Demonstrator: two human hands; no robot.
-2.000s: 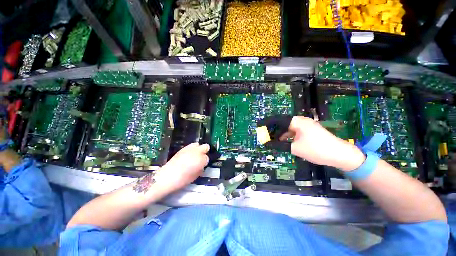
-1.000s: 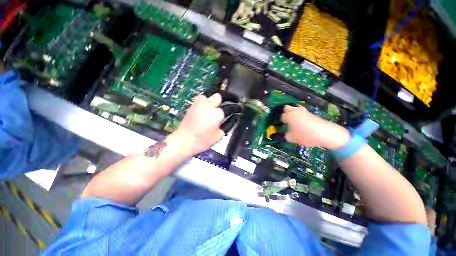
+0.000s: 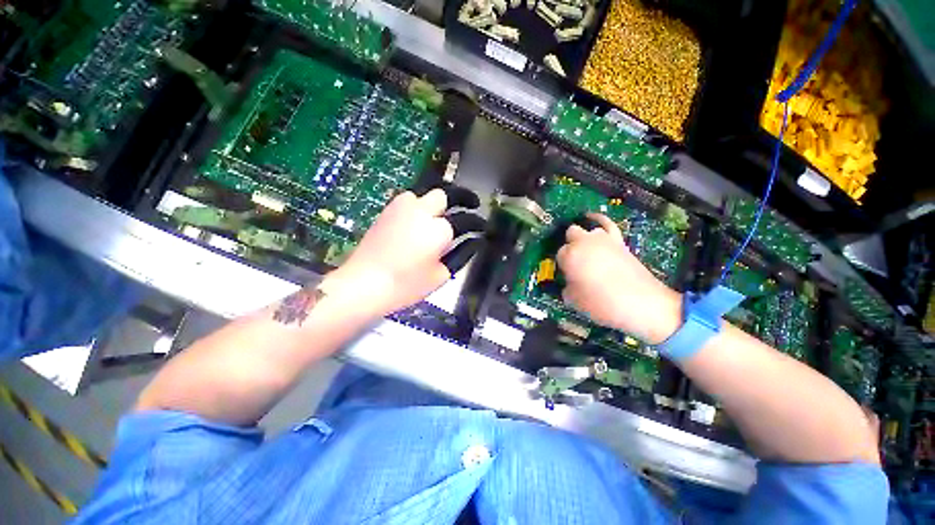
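A green circuit board (image 3: 656, 241) lies in a black pallet in front of me. A yellow block (image 3: 546, 271) is at the board's left part. My right hand (image 3: 613, 279) is over the board, just right of the block, its fingers pointing down; the fingertips are partly hidden, and whether they grip anything is unclear. My left hand (image 3: 410, 244) is at the gap left of this pallet, its black-covered fingers a little apart, with nothing seen in them. A grey-green clamp (image 3: 525, 209) lies between the hands.
Another board (image 3: 297, 138) lies in a pallet to the left, with more boards farther right. Bins of pale pieces (image 3: 559, 15), gold grains (image 3: 646, 72) and yellow blocks (image 3: 825, 92) stand behind the metal rail. A blue cord (image 3: 767, 195) runs to my right wrist strap (image 3: 702, 322).
Since the first frame the view has tilted, my left hand has shifted to the pallet gap, and my right hand and the yellow block have moved to the board's left part.
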